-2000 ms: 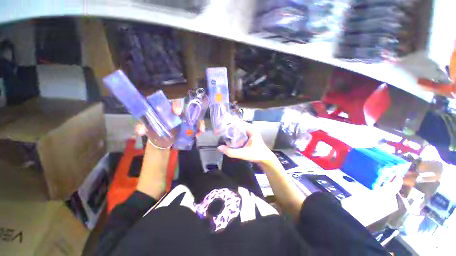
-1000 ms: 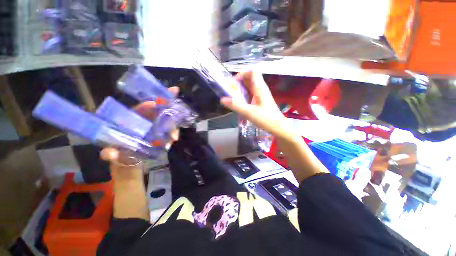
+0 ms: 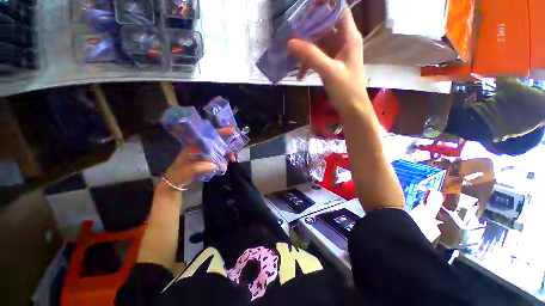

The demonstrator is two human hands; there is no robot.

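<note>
My left hand (image 3: 190, 167) holds several purple-grey cable packs (image 3: 194, 128) above my lap, with coiled cords and orange spots. My right hand (image 3: 328, 57) is raised over the white table (image 3: 230, 51) and holds another purplish cable pack (image 3: 276, 60). Its far end overlaps the dark stacked packs at the top edge, so I cannot tell if they touch. A clear plastic tray (image 3: 136, 33) with square pockets lies on the table at the upper left, with dark and purple pieces with orange marks in its pockets.
Open cartons (image 3: 110, 113) stand beneath the table edge. Orange boxes (image 3: 502, 42) are at the upper right. An orange stool (image 3: 98, 269) is at the lower left. White product boxes (image 3: 302, 200) and a blue stack (image 3: 415, 182) lie to the right. A person (image 3: 508, 116) is at the far right.
My right hand has moved up over the table with a pack. My left hand has shifted right, its packs now bunched closer together. The tray shows further right in view.
</note>
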